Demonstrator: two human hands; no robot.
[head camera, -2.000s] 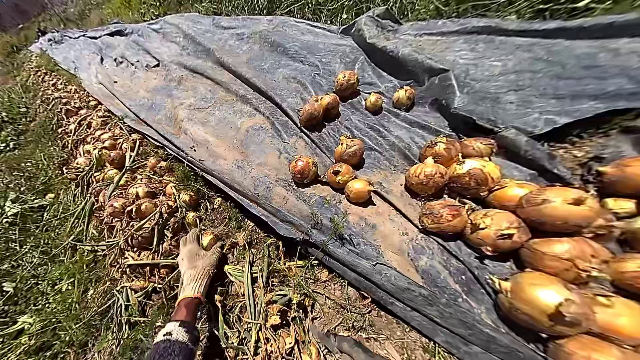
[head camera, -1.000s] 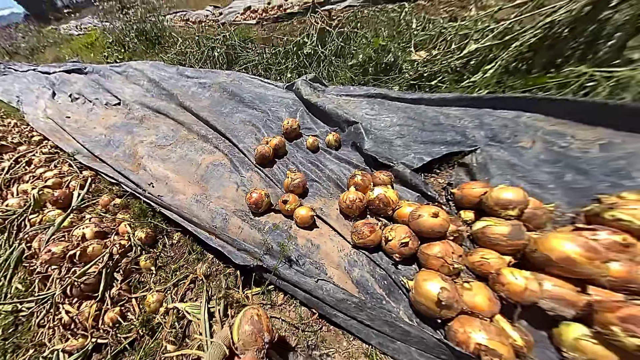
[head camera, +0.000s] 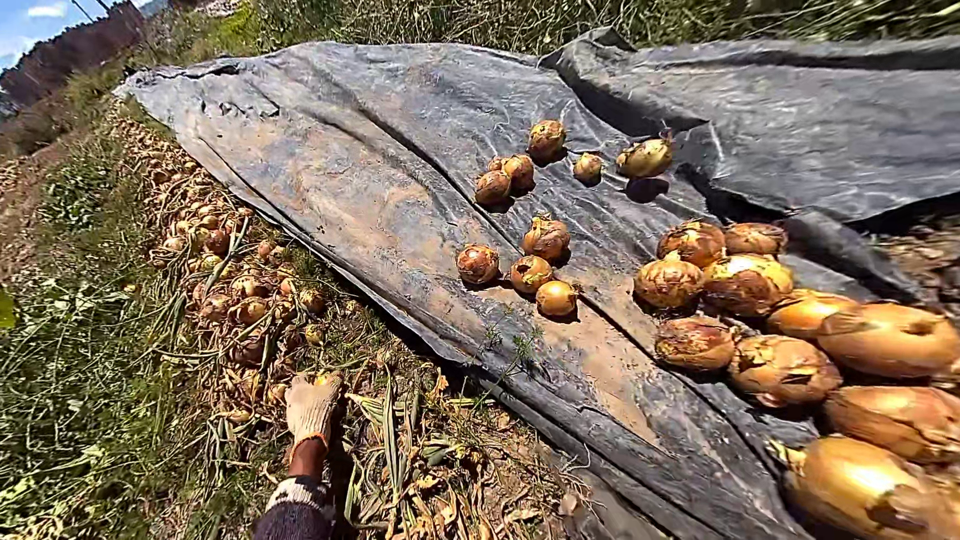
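My left hand (head camera: 311, 411), in a pale knit glove, reaches down at the edge of a row of pulled onions (head camera: 251, 307) with dry leaves. Its fingers are curled near a small yellowish thing that I cannot make out. My right hand is out of view. On the dark plastic sheet (head camera: 360, 172) lie several loose onions (head camera: 530, 274) in two small groups, and a larger heap of onions (head camera: 784, 367) at the right. One elongated onion (head camera: 645, 157) near the upper group looks raised off the sheet, its shadow apart below it.
Dry onion leaves (head camera: 397, 442) and soil lie between the row and the sheet's lower edge. Green weeds (head camera: 82, 390) grow at the left. Folds (head camera: 750, 127) rise in the sheet at the upper right, with dry grass (head camera: 480, 22) beyond.
A second ago an onion was at my gloved hand near the bottom edge; now that onion is no longer there. The elongated onion by the upper group appears only now. The view has swung.
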